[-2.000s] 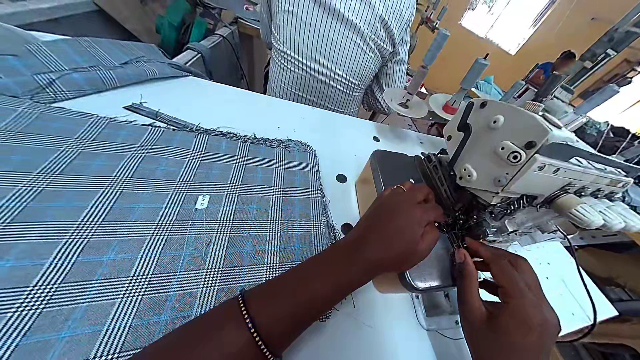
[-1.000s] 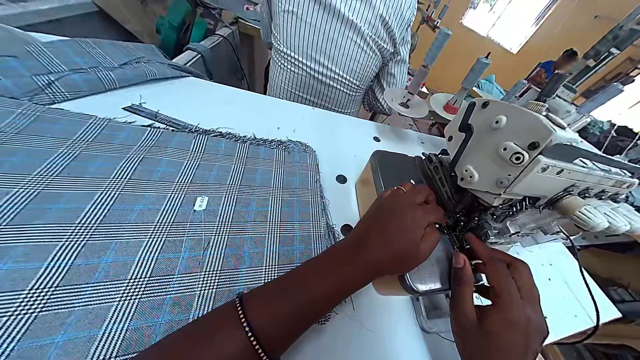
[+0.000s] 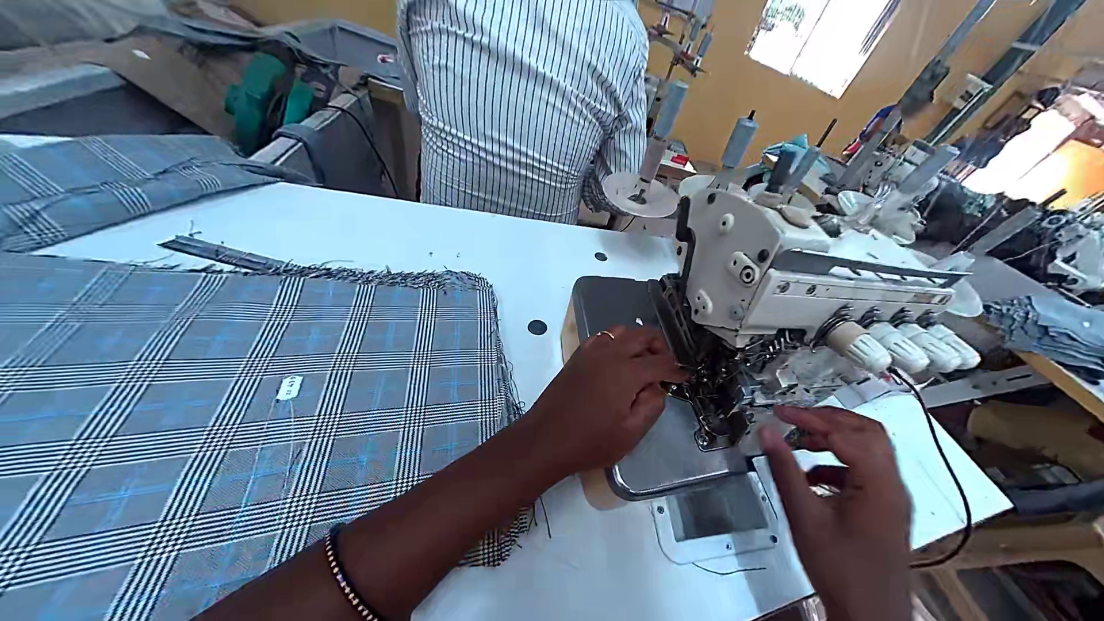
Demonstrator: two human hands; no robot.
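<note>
My left hand [image 3: 608, 392] wears a ring, rests on the metal bed plate [image 3: 668, 461] of an overlock sewing machine [image 3: 776, 267], and has its fingertips at the left side of the needle and presser foot area [image 3: 711, 401]. Whether its fingers pinch anything there is hidden. My right hand [image 3: 841, 492] is just right of and below that area, thumb and forefinger apart, with nothing seen between them. Grey checked fabric [image 3: 207, 405] with frayed edges and a small label [image 3: 290, 387] lies left of my left forearm.
Thread tension knobs [image 3: 906, 345] line the machine's front, and a black cable [image 3: 949, 466] hangs on the right. A narrow fabric strip [image 3: 220, 253] lies beyond the checked cloth. A person in a striped shirt [image 3: 526, 103] stands behind the table, near thread cones [image 3: 739, 141].
My right hand has drawn back from the presser foot area, and its thumb and forefinger have spread apart. My left hand stays at the machine.
</note>
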